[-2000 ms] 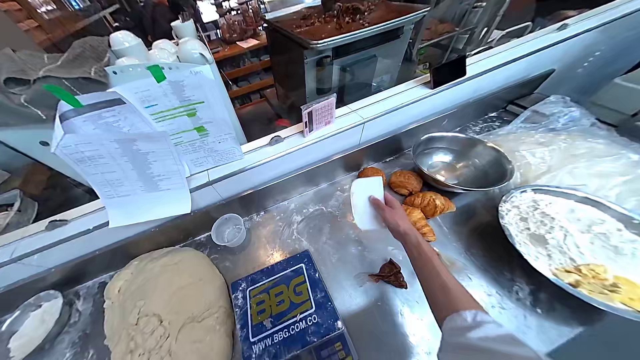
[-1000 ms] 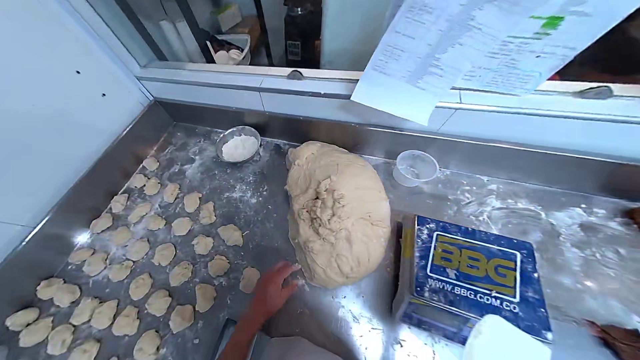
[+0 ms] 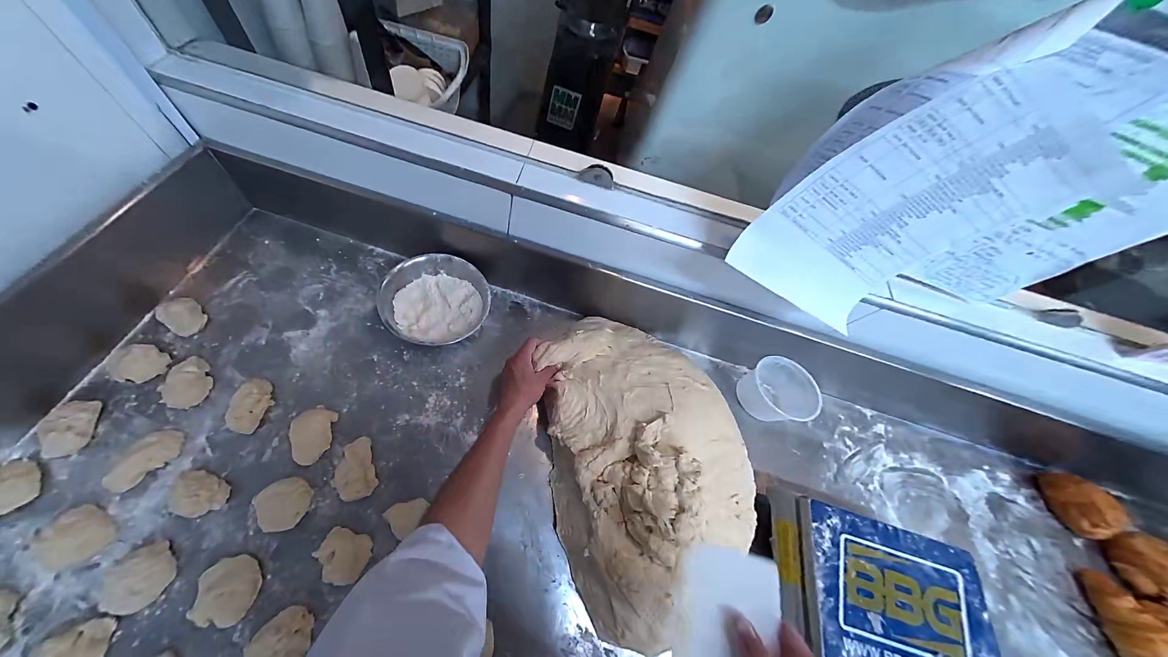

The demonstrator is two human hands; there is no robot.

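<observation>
A large mound of dough (image 3: pixel 639 456) lies on the floured steel worktop, its top rough and torn near the middle. My left hand (image 3: pixel 527 376) grips the dough's upper left edge, fingers pressed on it. At the bottom edge, my right hand (image 3: pixel 766 639) holds a white plastic dough scraper (image 3: pixel 733 598) against the dough's lower right side; only some fingers show. Left of the dough, several small flattened dough pieces (image 3: pixel 226 590) are spread over the worktop. A metal bowl of flour (image 3: pixel 433 299) stands behind them, near the back wall of the bench.
A blue BBG scale (image 3: pixel 899 584) stands just right of the dough, with a clear plastic cup (image 3: pixel 779 389) behind it. Baked pastries (image 3: pixel 1084 505) lie at the far right. Printed sheets (image 3: pixel 949 173) hang over the back ledge (image 3: pixel 511 205). A steel side wall (image 3: pixel 109 283) bounds the left.
My left hand has moved from the dough's lower left to its upper left edge and taken hold. The scraper, earlier over the pastries and then over the scale, is now at the dough.
</observation>
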